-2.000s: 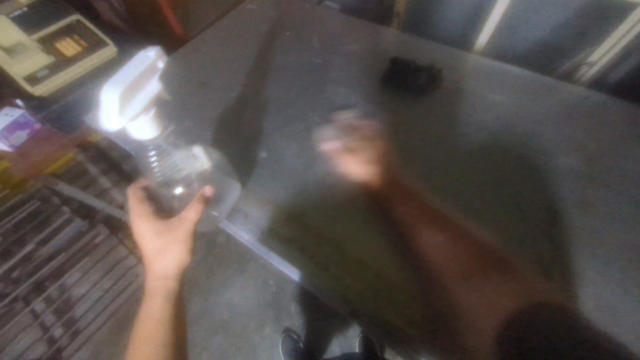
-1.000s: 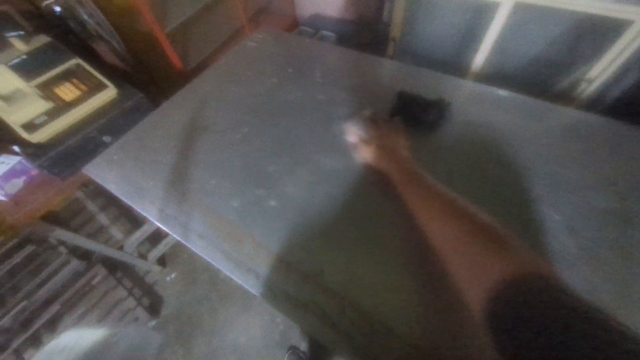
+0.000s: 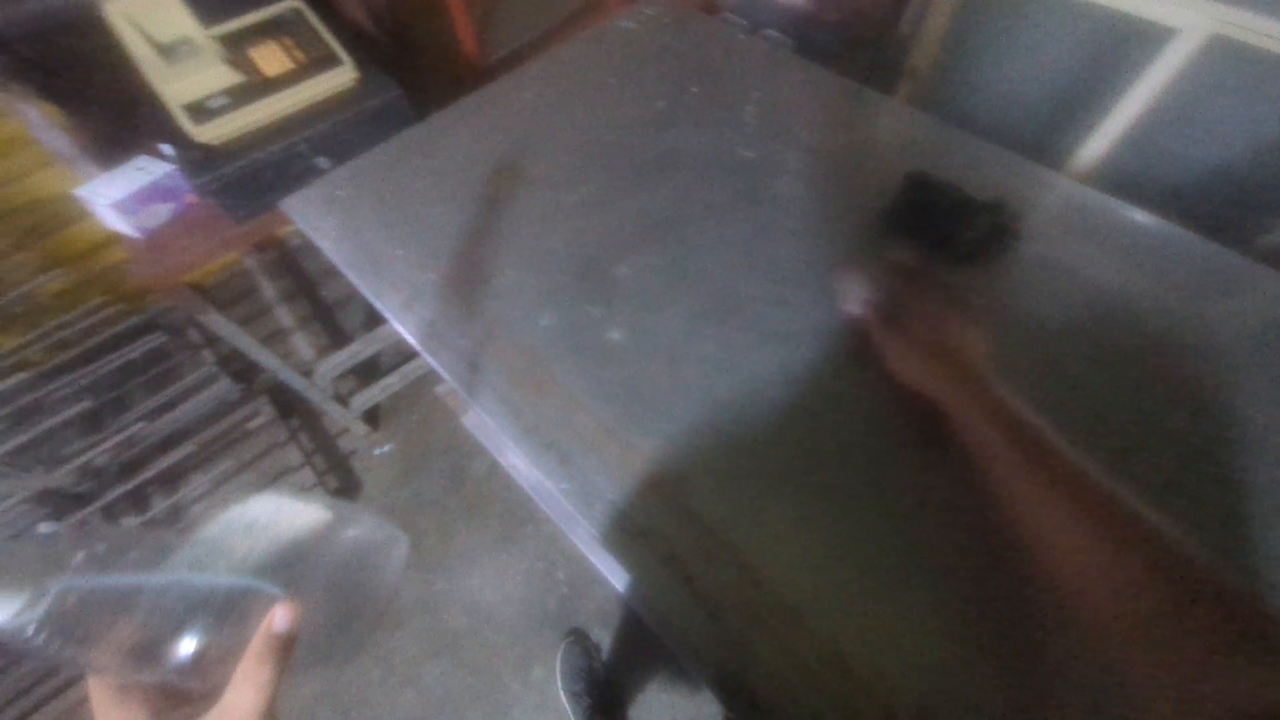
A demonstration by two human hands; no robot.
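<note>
At the lower left, my left hand [image 3: 235,670] grips a clear plastic spray bottle [image 3: 340,570], which is tilted over the floor beside the table; its white trigger head is not in the frame, apart from perhaps a pale bit at the left edge. My right hand [image 3: 915,320] is over the grey tabletop [image 3: 650,280], blurred, with something small and pale at its fingertips; whether it holds a cloth or another thing I cannot tell. Just beyond it lies a crumpled black thing [image 3: 945,218], perhaps a cloth, on the table.
A beige desk machine with orange keys [image 3: 270,60] stands on a dark surface at the upper left. Near it lies a white and purple box [image 3: 140,195]. Slatted metal racks [image 3: 100,400] stand below. A shoe [image 3: 580,670] shows on the floor under the table edge.
The bottle and my left hand, over the table's near edge two seconds ago, are now lower and off the table. My right hand has moved close to the black thing.
</note>
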